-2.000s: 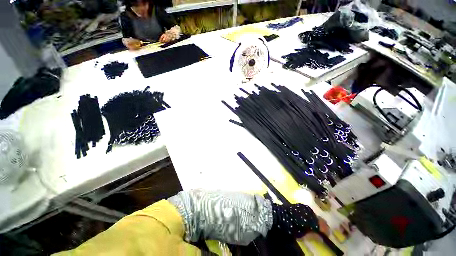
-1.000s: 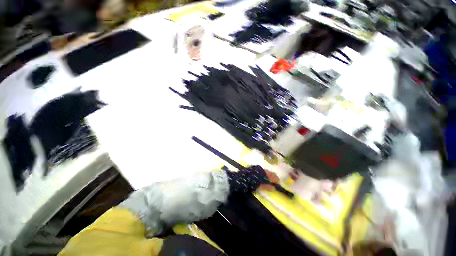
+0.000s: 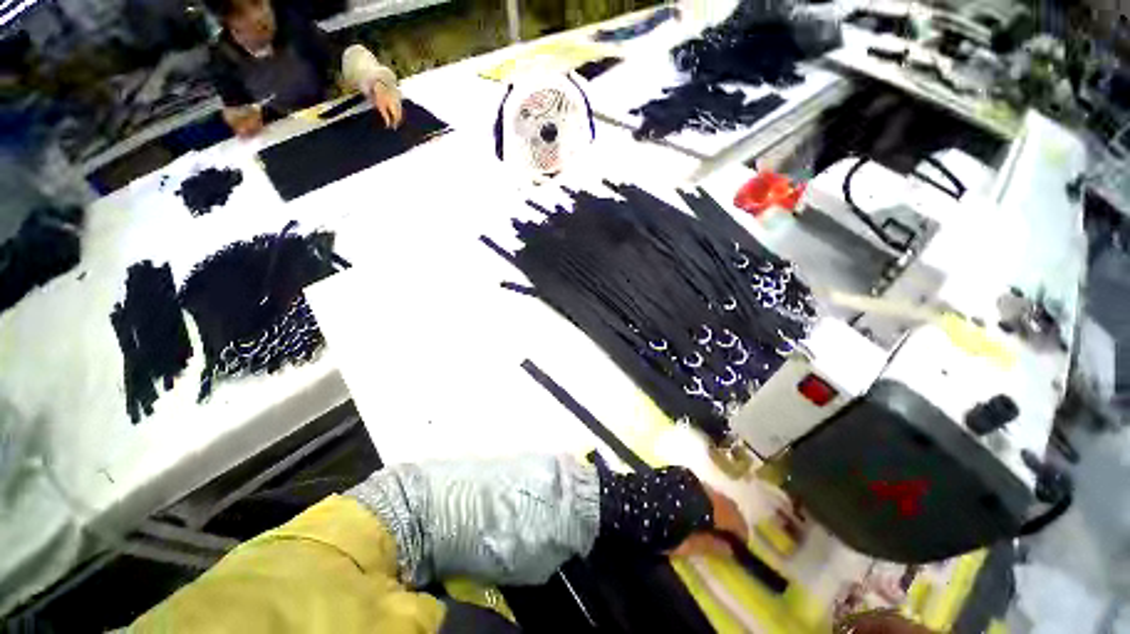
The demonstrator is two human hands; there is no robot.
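A black strap (image 3: 573,409) lies diagonally on the white table, passes under my left cuff and shows again beyond my fingers. My left hand (image 3: 716,523), below a dotted black cuff, is closed over this strap beside the sewing machine's dark head cover (image 3: 911,477). My right hand (image 3: 882,622) shows only as a blurred bit at the bottom edge; its fingers and anything in them cannot be made out. The presser foot and needle area are hidden by the head cover. Finished straps (image 3: 620,273) fan out left of the machine, silver D-rings (image 3: 719,359) at their near ends.
Yellow work surface (image 3: 731,594) surrounds the sewing area. A round fan (image 3: 545,129) stands behind the finished straps. More ringed straps (image 3: 254,303) lie at left. A person (image 3: 279,62) sits at the far table by a black strap sheet (image 3: 347,151). A red item (image 3: 770,192) lies behind the machine.
The view swung and blurred, then steadied; the machine head shows more fully than one second ago. My left hand stays on the strap. A bit of my right hand shows at the bottom edge.
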